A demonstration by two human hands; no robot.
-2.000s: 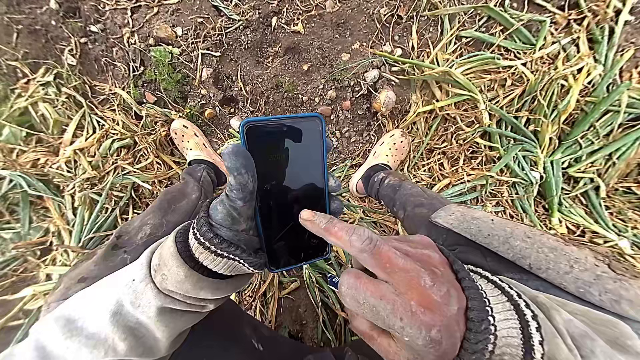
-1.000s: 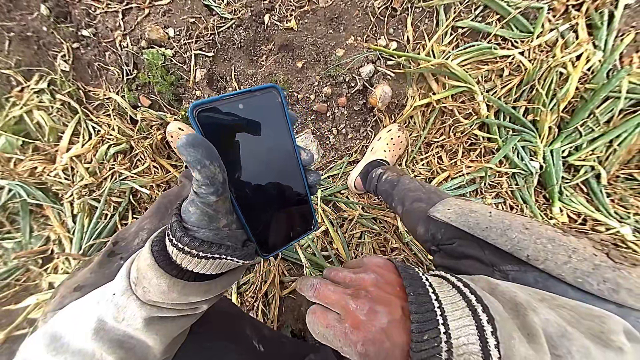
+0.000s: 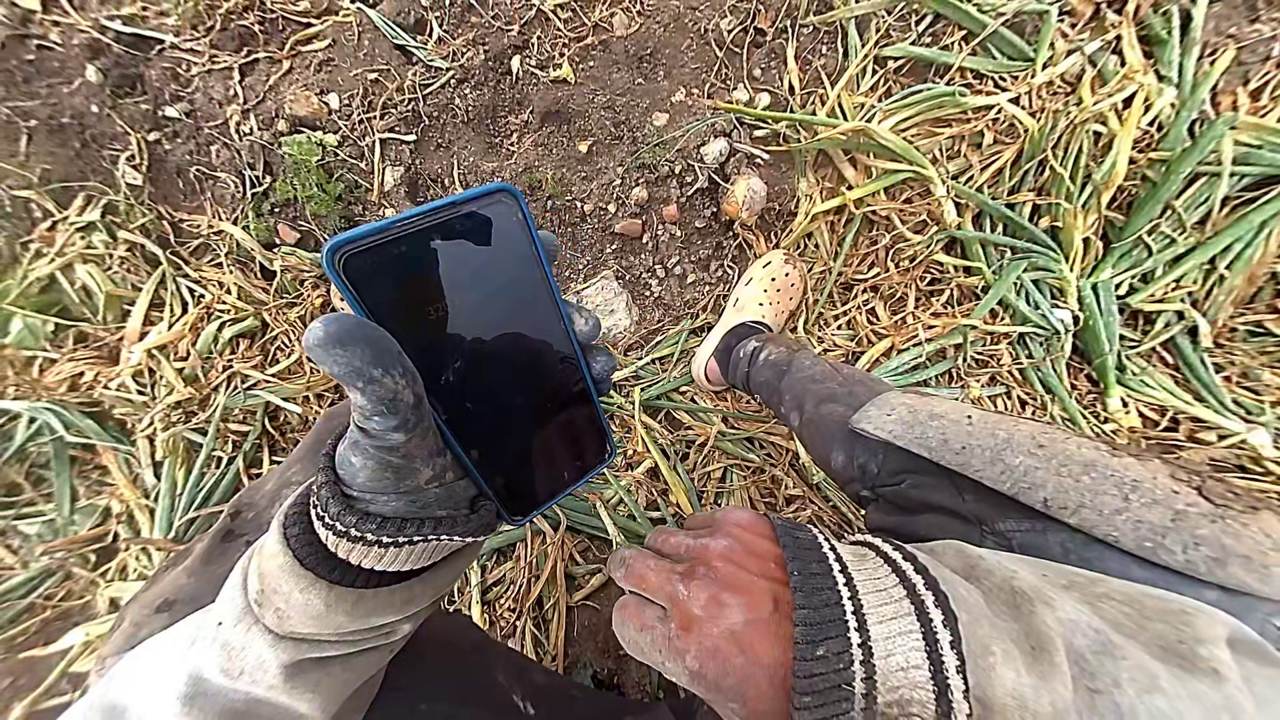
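Observation:
A smartphone in a blue case [image 3: 480, 350] lies tilted in my left hand [image 3: 400, 420], which wears a dirty dark glove. Its thumb is along the phone's left edge, and the other fingertips show past the right edge. The screen is dark, with reflections and a faint mark on it. Below and right of the phone is my right hand [image 3: 700, 605], ungloved and dusty, its fingers curled downward. Whether anything is under those fingers cannot be seen; the hand is apart from the phone.
Dry and green onion-like leaves [image 3: 1090, 260] cover the ground on both sides. Bare soil [image 3: 560, 120] with small stones and a round onion-like bulb [image 3: 745, 198] lies ahead. A perforated clog [image 3: 760, 300] is on my right foot, and my trouser leg [image 3: 830, 410] stretches to the right.
My right index finger was pointing at the phone's screen two seconds ago; that hand has since drawn down away from it, fingers curled. The phone has tilted leftward in my left hand.

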